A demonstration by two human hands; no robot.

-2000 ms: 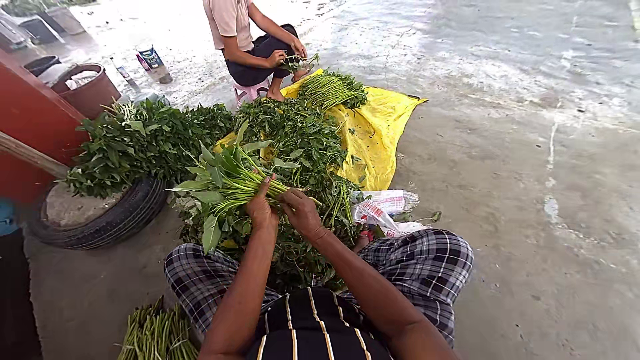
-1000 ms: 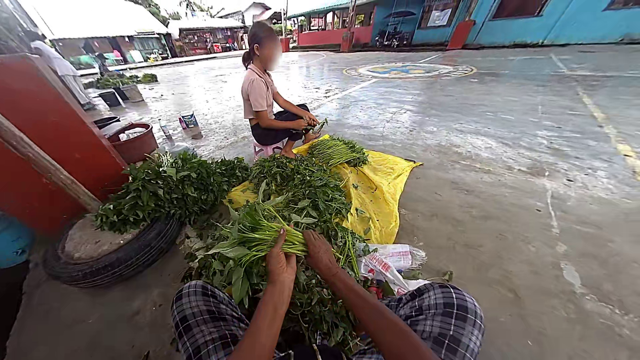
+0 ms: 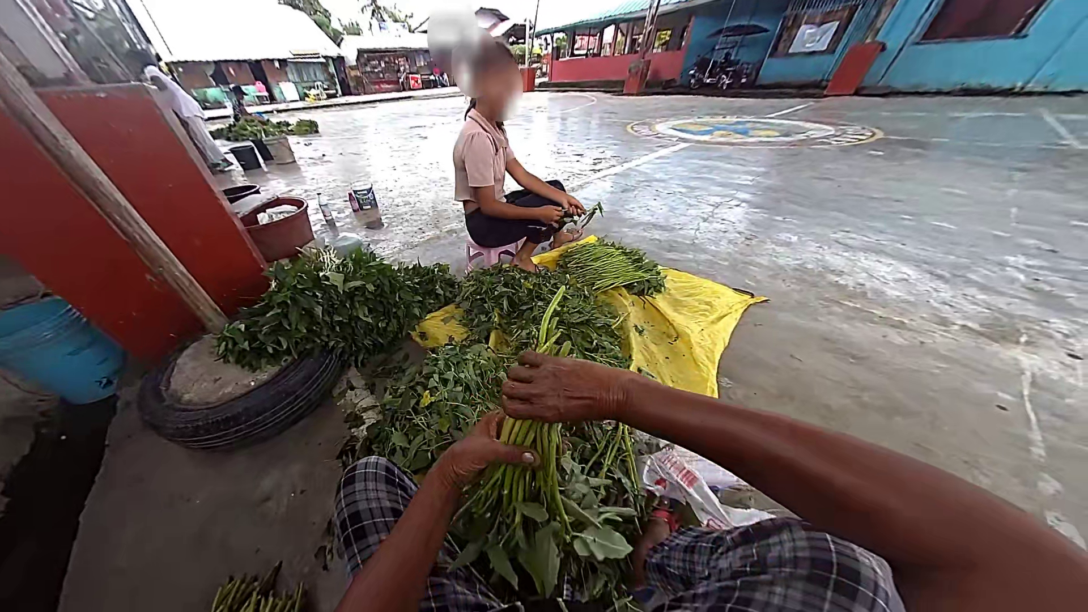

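Note:
A bunch of long-stemmed leafy greens (image 3: 531, 476) hangs leaves down between my knees, its cut stems pointing up. My left hand (image 3: 484, 450) grips it around the stems from the left side. Just above, my right hand (image 3: 557, 388) is closed around the stem ends, some of which stick up past the fingers. Behind and below the hands lies a heap of loose leafy greens (image 3: 442, 395), partly on a yellow sheet (image 3: 680, 331). A sorted bundle of green stems (image 3: 612, 266) rests at the sheet's far end.
A person (image 3: 501, 178) sits on a low stool (image 3: 491, 253), holding a few stems. At left are a tire (image 3: 242, 416) with greens (image 3: 340, 306) on it, a wooden pole (image 3: 110, 191), a blue bucket (image 3: 59, 348) and a reddish tub (image 3: 276, 228). A white plastic sack (image 3: 701, 489) lies near my right knee.
The bunch has turned from leaves pointing left to leaves pointing down toward me. My right hand has moved above my left on the stems. The view has tilted up since the earliest frame.

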